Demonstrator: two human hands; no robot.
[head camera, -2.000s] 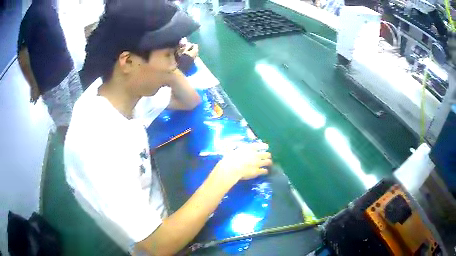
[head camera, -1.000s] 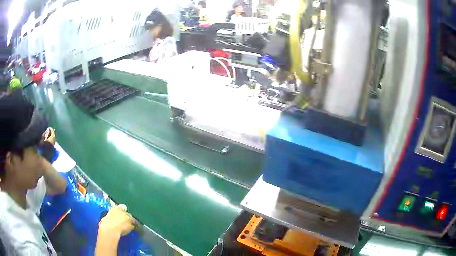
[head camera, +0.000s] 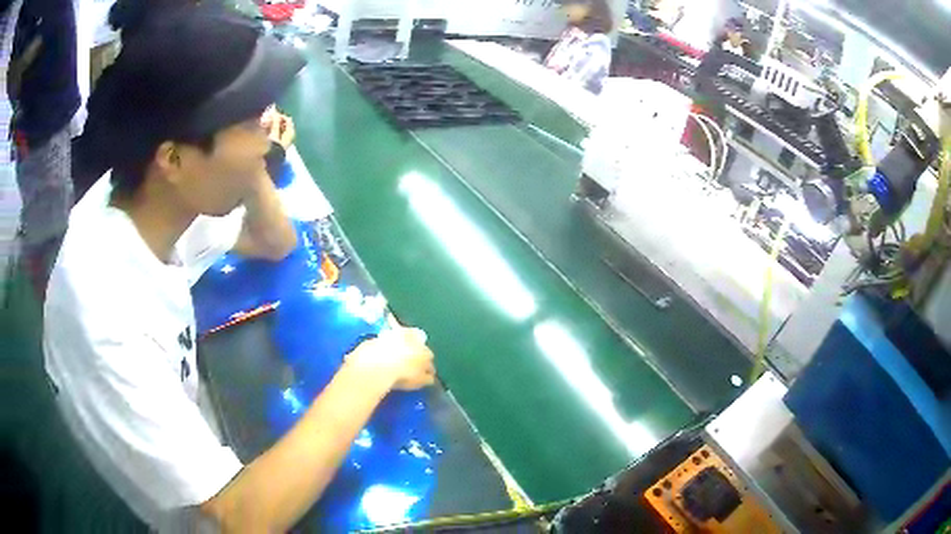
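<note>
Neither of my hands shows in the head view. The press fixture (head camera: 683, 499), an orange block with holes and a dark recess, sits on a black base at the bottom right edge. The silver plate (head camera: 772, 443) and the blue body of the pneumatic press (head camera: 871, 407) are beside and above it. Crinkled blue protective film (head camera: 391, 459) lies heaped on the dark bench mat (head camera: 235, 381) to the left.
A seated person in a white shirt (head camera: 115, 313) rests a hand on the film. A green conveyor surface (head camera: 501, 375) runs beyond the bench, with a black slotted tray (head camera: 433, 94) at its far end. A yellow-green hose (head camera: 459, 519) crosses the bench's front. Other people are farther back.
The view swung right toward the press, then back left. The seated person is again large at the left, and the press is at the right edge. The person's hand still rests at the film.
</note>
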